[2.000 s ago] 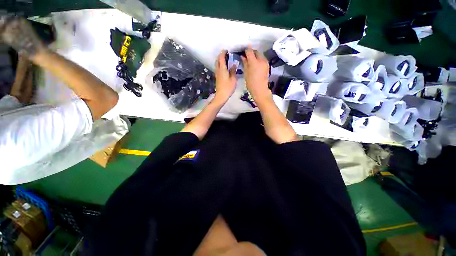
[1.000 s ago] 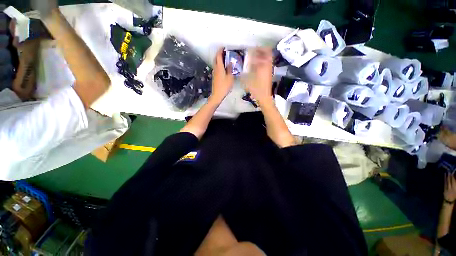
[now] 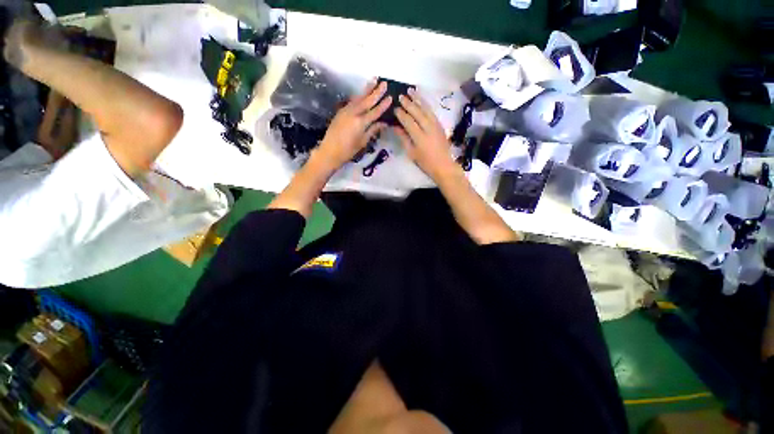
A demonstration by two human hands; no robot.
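Note:
A small black box [image 3: 393, 95] lies on the white tabletop in front of me with its dark side up. My left hand [image 3: 355, 127] holds its left side and my right hand [image 3: 421, 134] holds its right side, fingertips on its top. Coiled black cables [image 3: 376, 162] lie just below the hands. More black cables [image 3: 465, 123] lie right of my right hand. The clear poly bag with black cables [image 3: 305, 93] is left of my left hand, which partly covers it.
Many white sleeves with dark centres [image 3: 619, 161] are stacked at right, beside an open black box [image 3: 520, 188]. A dark green bag with yellow marking [image 3: 227, 75] lies at left. Another person's arm [image 3: 102, 89] reaches over the table at far left. The green conveyor [image 3: 475, 17] runs beyond.
The box was open with a pale inside; now it shows a black top. Both hands now rest on it. More cables are visible near my hands. The neighbour's arm has moved.

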